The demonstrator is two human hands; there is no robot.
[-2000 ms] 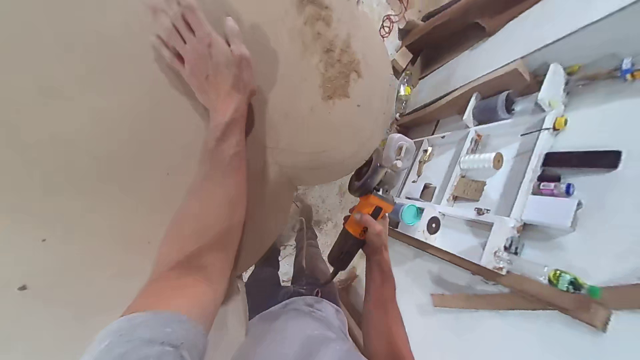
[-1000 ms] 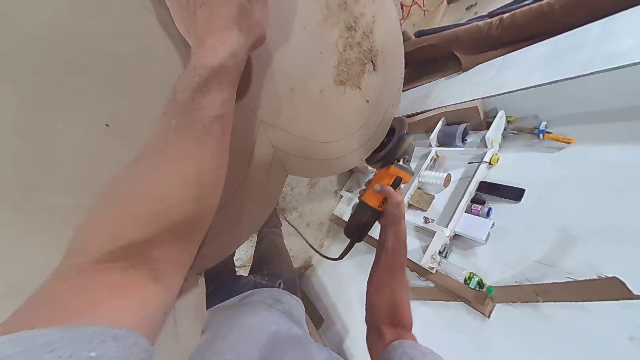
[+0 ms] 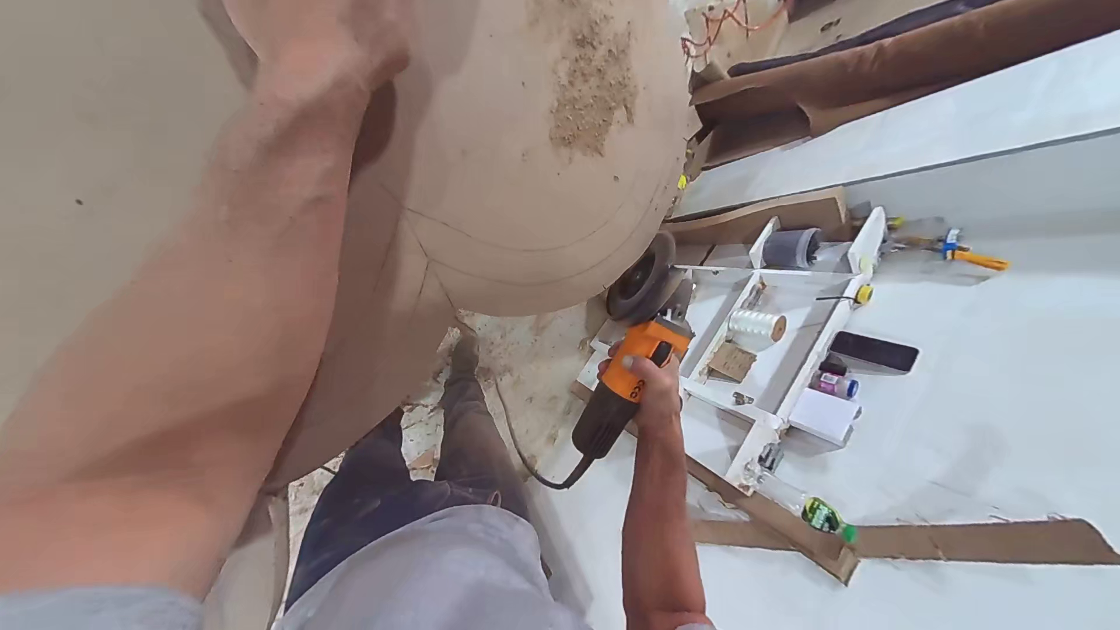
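Observation:
My right hand (image 3: 652, 385) is closed around the body of an orange and black angle grinder (image 3: 632, 367). The grinder's round disc (image 3: 643, 278) stands at the curved edge of a large beige foam-like piece (image 3: 525, 227); whether they touch is unclear. Curved pencil lines run along that edge, and brown crumbs (image 3: 593, 87) lie on the surface above them. A dark power cord (image 3: 542, 477) hangs from the grinder's rear end. My left forearm reaches up across the piece, with the wrist (image 3: 324, 52) near the top edge; the left hand is mostly out of view.
Right of the grinder is a white compartmented tray (image 3: 809, 350) holding a thread spool (image 3: 757, 325) and a dark cylinder (image 3: 790, 248). Beside it lie a phone (image 3: 875, 352), a white box (image 3: 824, 415) and a plastic bottle (image 3: 822, 516). Brown material strips (image 3: 989, 540) and rolled brown fabric (image 3: 892, 66) lie around.
The left hand, seen flat on the beige piece two seconds ago, has moved up, mostly out of view. The grinder remains in my right hand. The view has shifted.

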